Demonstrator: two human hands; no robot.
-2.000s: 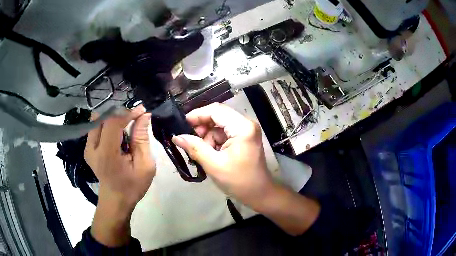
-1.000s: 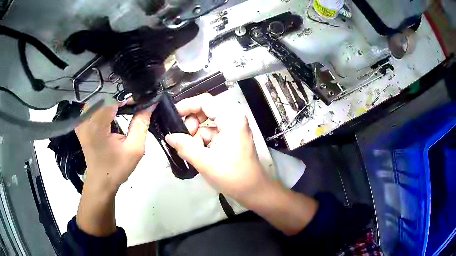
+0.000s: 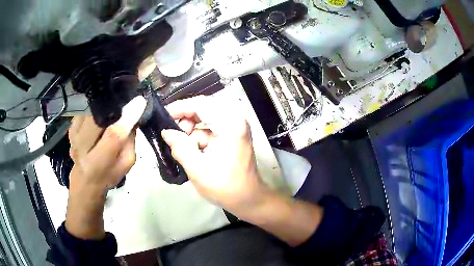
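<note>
A black sewn piece (image 3: pixel 167 165), looped and folded, hangs from both hands under the machine head, its lower end over the white tabletop. My right hand (image 3: pixel 210 148) pinches its right edge between thumb and fingers. My left hand (image 3: pixel 106 143) holds its upper left part close to the dark presser foot and needle area (image 3: pixel 106 85). The needle and the piece's upper end are hidden by dark metal and my left fingers.
A pile of black bands (image 3: pixel 58 156) lies left, partly behind my left hand. The machine base recess holds thin metal tools (image 3: pixel 296 93). A blue crate (image 3: pixel 426 176) stands at the right. A white item with a yellow label (image 3: pixel 337 3) is cut off at the top.
The view has shifted, so the machine sits further left and higher. My left fingers have moved from spread beside the piece to bunched closer at its upper end. My right hand keeps its pinch.
</note>
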